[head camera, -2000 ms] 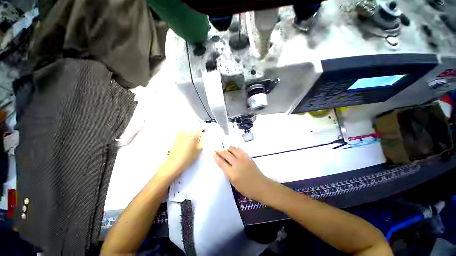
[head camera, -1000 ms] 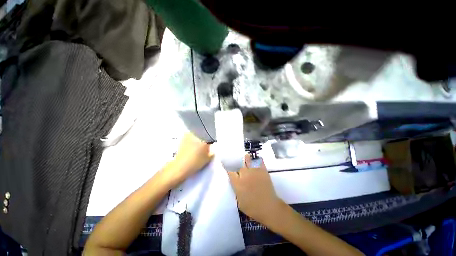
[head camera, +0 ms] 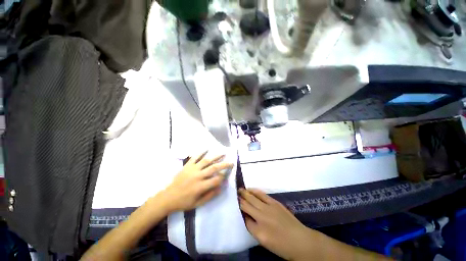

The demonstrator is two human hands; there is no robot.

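Observation:
A white cloth piece [head camera: 217, 229] with a dark strip [head camera: 190, 232] lies at the needle area and hangs over the table's front edge. My left hand [head camera: 202, 181] lies flat on the white cloth, fingers spread, in front of the presser foot [head camera: 250, 133]. My right hand [head camera: 260, 211] is at the cloth's right edge, its fingertips on a second dark strip [head camera: 239, 176] there. The sewing machine head [head camera: 327, 92] stands above, with a white upright guard [head camera: 212, 104] at its left end. The needle itself cannot be made out.
Dark ribbed garment panels [head camera: 53, 137] lie at left, with small buttons [head camera: 11, 200] low on them. Olive fabric [head camera: 110, 30] is piled behind. A brown scrap box [head camera: 432, 148] stands at right. A measuring tape [head camera: 352, 198] runs along the front edge. A blue plastic basket [head camera: 378, 237] is below.
My left hand has moved from beside the guard toward me and flattened on the cloth. My right hand has drawn back from the presser foot to the cloth's edge. A dark strip now shows there.

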